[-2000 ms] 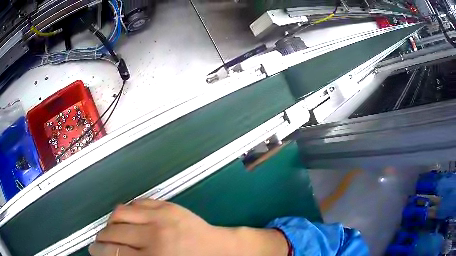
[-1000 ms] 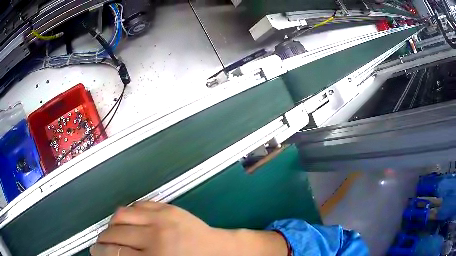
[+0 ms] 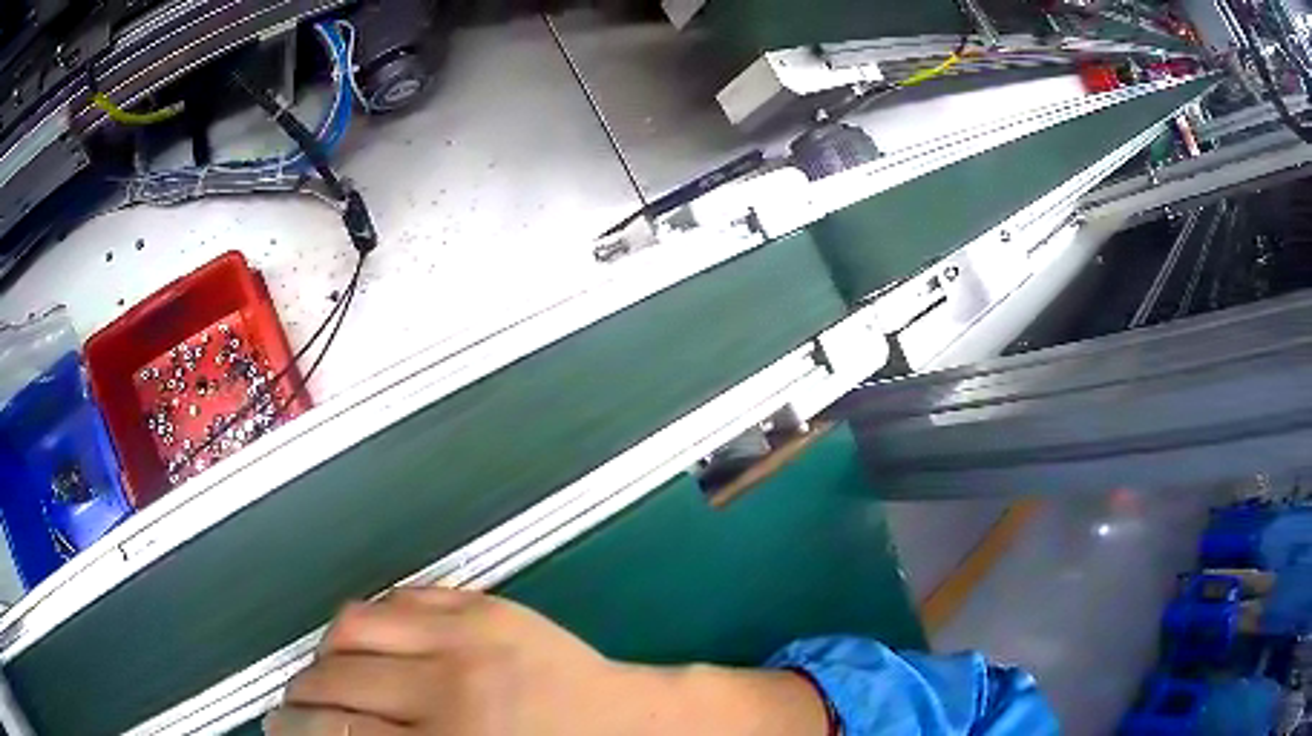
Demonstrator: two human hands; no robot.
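My bare right hand (image 3: 432,669) lies at the bottom edge of the picture, back of the hand up and fingers bent, over the near side rail (image 3: 604,496) of the conveyor. Its fingertips and palm are hidden, so I cannot tell whether it holds anything. A blue sleeve covers the forearm from the wrist. The dark green conveyor belt (image 3: 475,453) runs from lower left to upper right and bears no visible parts near my hand. My left hand is not in view.
Beyond the belt are a red bin (image 3: 202,388) of small metal parts and a blue bin (image 3: 51,460) with a few dark parts. A green tabletop (image 3: 720,575) lies on the near side. A grey frame beam (image 3: 1079,417) crosses at right. Cables hang at upper left.
My right hand stays at the rail. The bins and the rest of the scene have shifted very slightly down in the picture.
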